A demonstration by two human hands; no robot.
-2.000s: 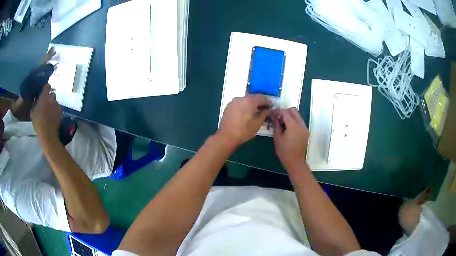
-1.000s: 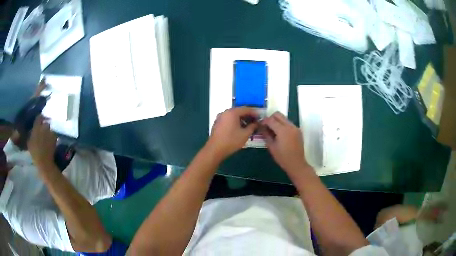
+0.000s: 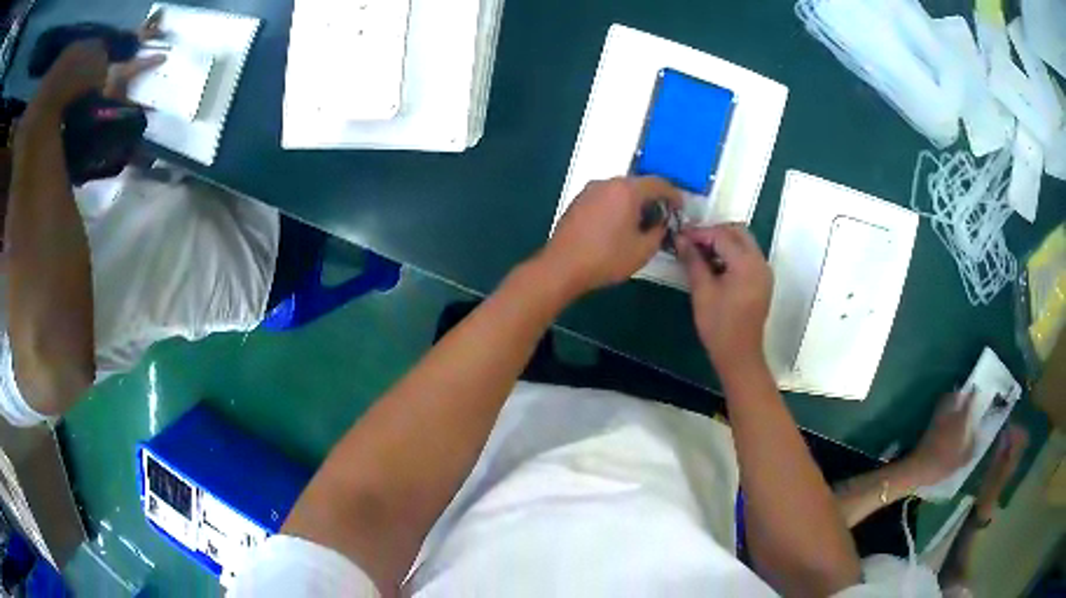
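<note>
A white housing [image 3: 748, 129] lies flat and slightly turned on the bench in front of me. A blue battery pack [image 3: 687, 130] sits in its upper middle. My left hand [image 3: 614, 231] and my right hand [image 3: 722, 266] meet over the housing's lower part, just below the blue pack. Their fingertips pinch small dark lead wires [image 3: 676, 231]. The fingers hide most of the wires and whatever lies under them. A closed white assembled unit [image 3: 848, 292] lies to the right of the housing.
Stacked assembled units [image 3: 386, 70] stand left on the green bench [image 3: 526, 117]. White cables [image 3: 894, 70], thin white cords [image 3: 970, 222] and a yellow bag [image 3: 1046, 292] lie right. A neighbour's hand [image 3: 76, 70] works at far left; another person's hand [image 3: 945, 438] holds a white piece at lower right.
The view has turned and shifted, so the bench things appear tilted. My hands stay together at the wires below the blue pack. At lower right, a person's hand now shows with a white piece.
</note>
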